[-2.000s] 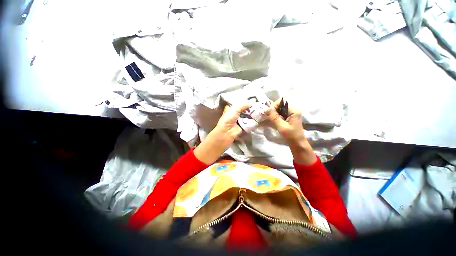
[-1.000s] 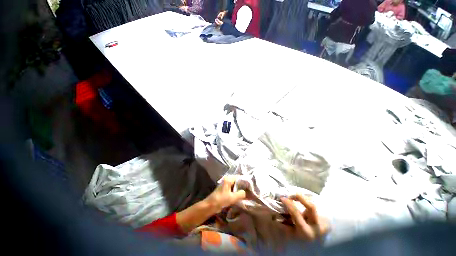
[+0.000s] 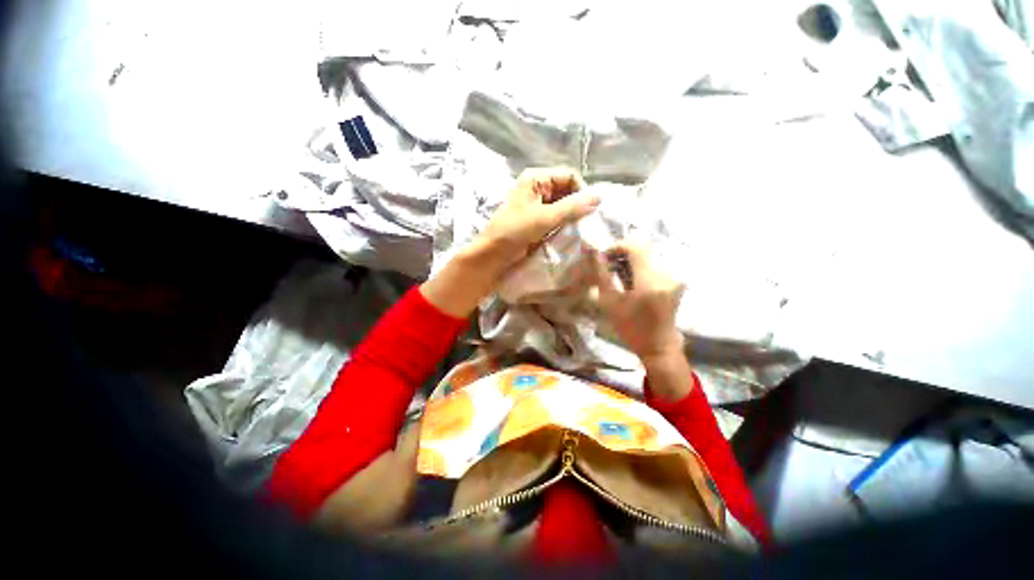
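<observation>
The pale jacket (image 3: 386, 210) lies bunched on the white tabletop before me, with its dark navy neck label (image 3: 358, 137) at the left. My left hand (image 3: 544, 215) pinches a fold of the jacket between thumb and fingers, near the middle. My right hand (image 3: 637, 289) is just to its right, blurred, with dark thread snips (image 3: 619, 267) inside the curled fingers. The snips' tips are hard to make out. The cloth between my hands is overexposed, so the part held cannot be told.
More pale garments (image 3: 964, 102) lie at the far right of the white table (image 3: 125, 159). Pale cloth (image 3: 272, 363) hangs below the table edge at left. A pale bundle with a blue strip (image 3: 896, 465) is below the edge at right.
The view swung up across the room and back down. My left hand is now higher on the jacket, and my right hand is closed around the snips, a little lower than at first.
</observation>
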